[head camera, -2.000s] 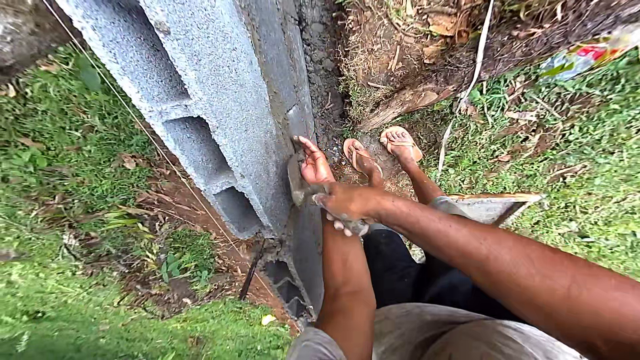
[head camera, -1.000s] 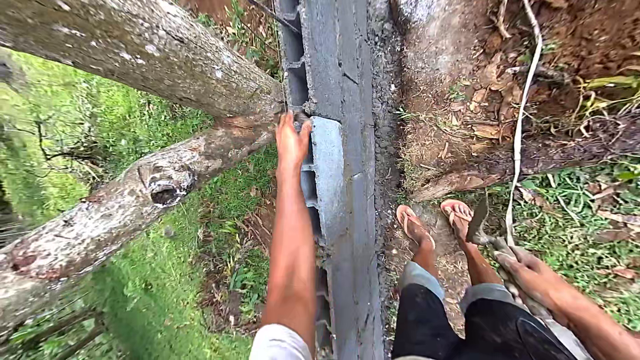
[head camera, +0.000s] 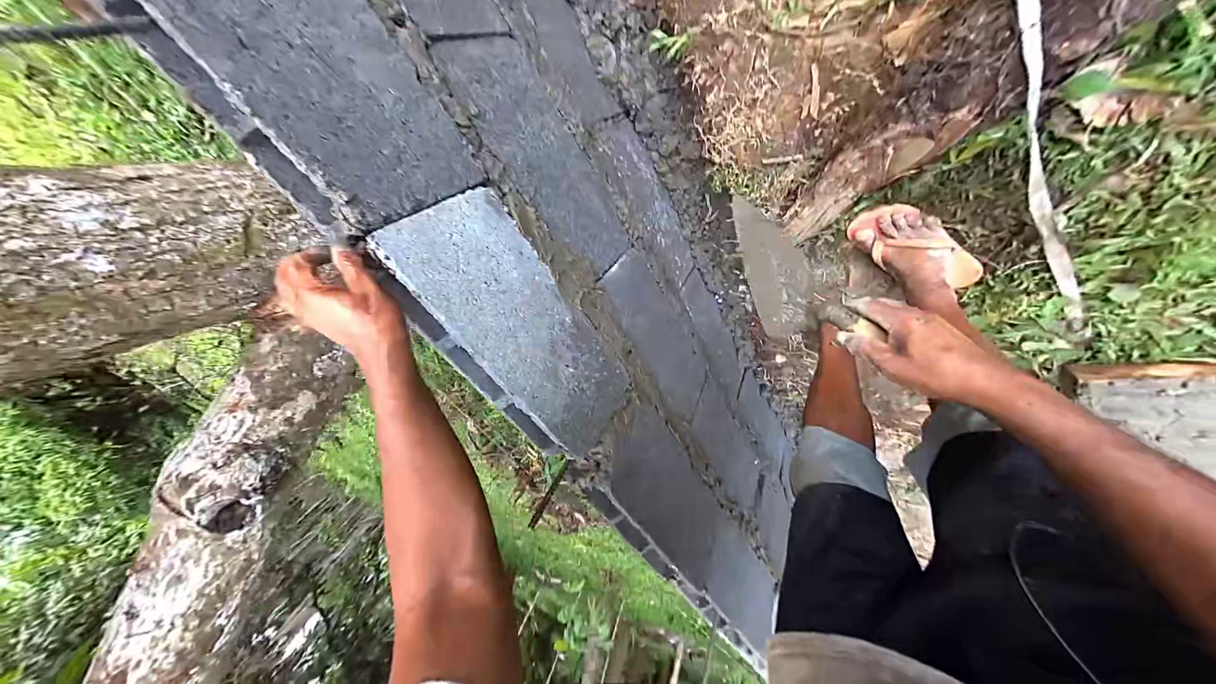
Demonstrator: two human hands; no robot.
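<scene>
My left hand (head camera: 342, 302) is at the top edge of the concrete block wall (head camera: 570, 171), its fingertips at the joint between a darker block (head camera: 332, 95) and a lighter concrete block (head camera: 503, 313). The fingers are curled, and whether they pinch anything is unclear. In my right hand (head camera: 917, 344) is the handle of a trowel (head camera: 774, 266); its flat grey blade points up and left, beside the wall's face and above the ground near my feet. Mortar fills the joints between the lower blocks.
Two tree trunks (head camera: 123, 256) (head camera: 218, 503) stand close behind the wall at left. A dark rod (head camera: 76, 28) crosses the upper left corner, and another rod (head camera: 548, 494) sticks out by the block's near end. A pale strap (head camera: 1045, 171) and a mortar-smeared board (head camera: 1149, 404) lie at right.
Two seconds ago both hands were together beside the wall; one second ago they were apart. The left hand is now at the block joint, and the trowel has moved toward the wall. The view has shifted strongly.
</scene>
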